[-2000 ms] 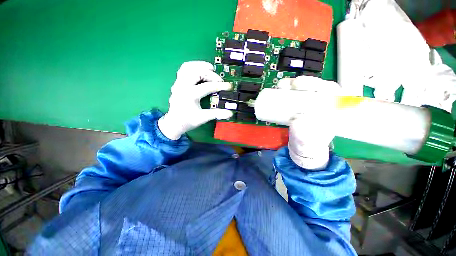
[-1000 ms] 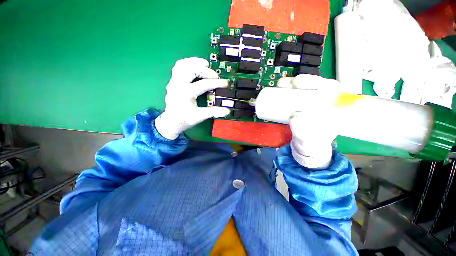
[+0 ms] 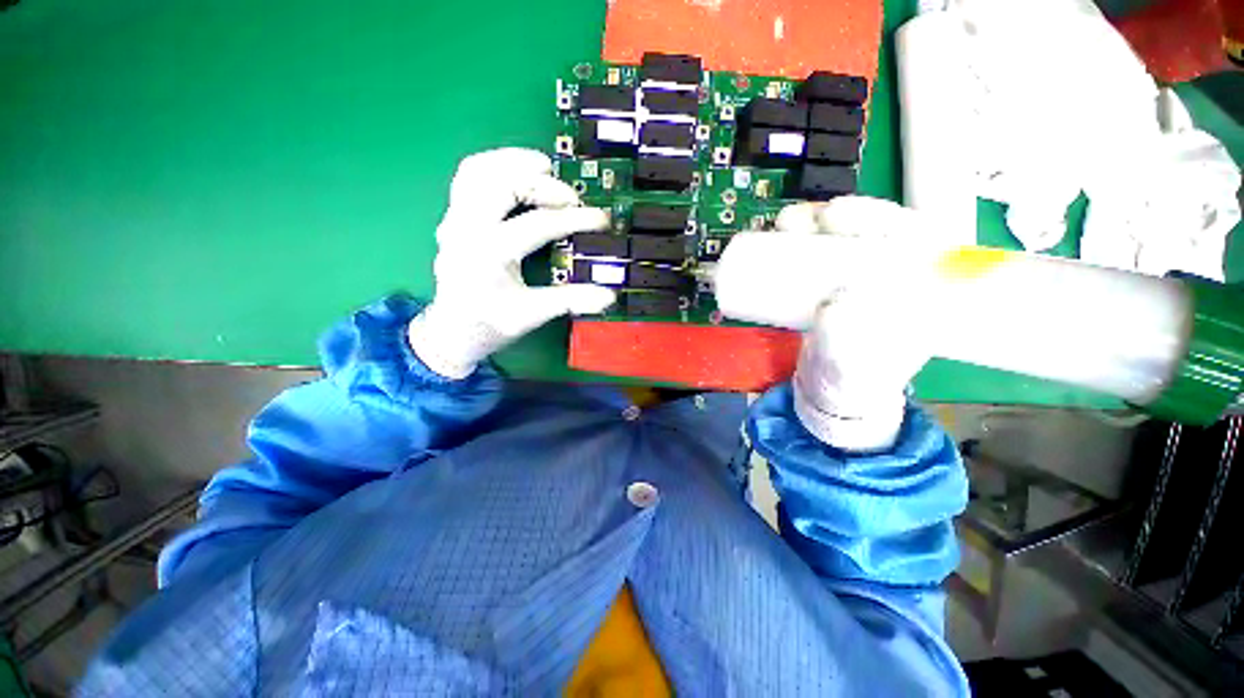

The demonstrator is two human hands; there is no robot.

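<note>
A green PCB panel (image 3: pixel 595 179) with groups of black blocks lies on a red-orange backing pad (image 3: pixel 678 353). White adhesive lines show between blocks of the upper left group. My left hand (image 3: pixel 494 262), white-gloved, has its thumb and finger spread around the lower left group, tips on the panel. My right hand (image 3: pixel 862 327), white-gloved, is closed around the white dispensing syringe (image 3: pixel 1064 312), held nearly level. Its narrow end points left at the lower left group. A thin pale line crosses the blocks there; I cannot tell needle from bead. The hand and syringe hide the lower right group.
A green mat (image 3: pixel 246 177) covers the bench. A white tube (image 3: pixel 936 130) lies upright in view right of the panel, beside crumpled white cloths or gloves (image 3: pixel 1064 123). A red object (image 3: pixel 1184 38) is at the top right. Metal frames (image 3: pixel 1016 525) stand below the bench edge.
The syringe has moved slightly right relative to the panel, still held in my right hand. My left hand keeps its place at the panel. The whole view has shifted slightly.
</note>
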